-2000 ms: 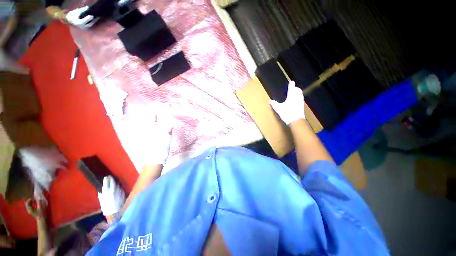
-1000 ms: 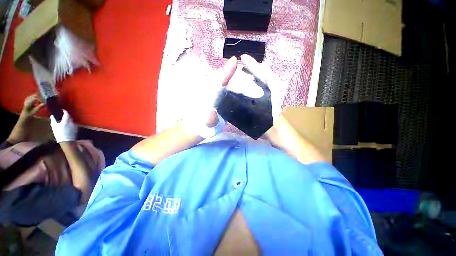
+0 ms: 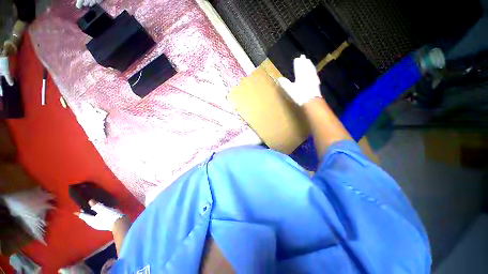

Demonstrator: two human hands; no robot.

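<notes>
My gloved left hand [image 3: 100, 215] is at the lower left over the red cover, its fingers closed around the near end of a dark black housing [image 3: 85, 193]. My gloved right hand [image 3: 302, 81] is at centre right, thumb and fingers apart, at the near edge of the rows of black housings [image 3: 306, 36]. It shows nothing held; its contact underneath is hidden. The housings lie on a brown cardboard sheet [image 3: 265, 109], whose near part is bare.
On the pink bubble wrap [image 3: 184, 107] lie a black block with a pale line [image 3: 152, 75] and stacked housings [image 3: 122, 43]. A marker [image 3: 44, 90] is on the red cover [image 3: 45, 150]. Other people's gloved hands show at the left edges. A mesh conveyor [image 3: 249, 24] has a blue edge [image 3: 380, 96].
My hands have parted from the black housing held between them in front of my chest. The left is now out left with a housing, the right over the cardboard. The view has turned.
</notes>
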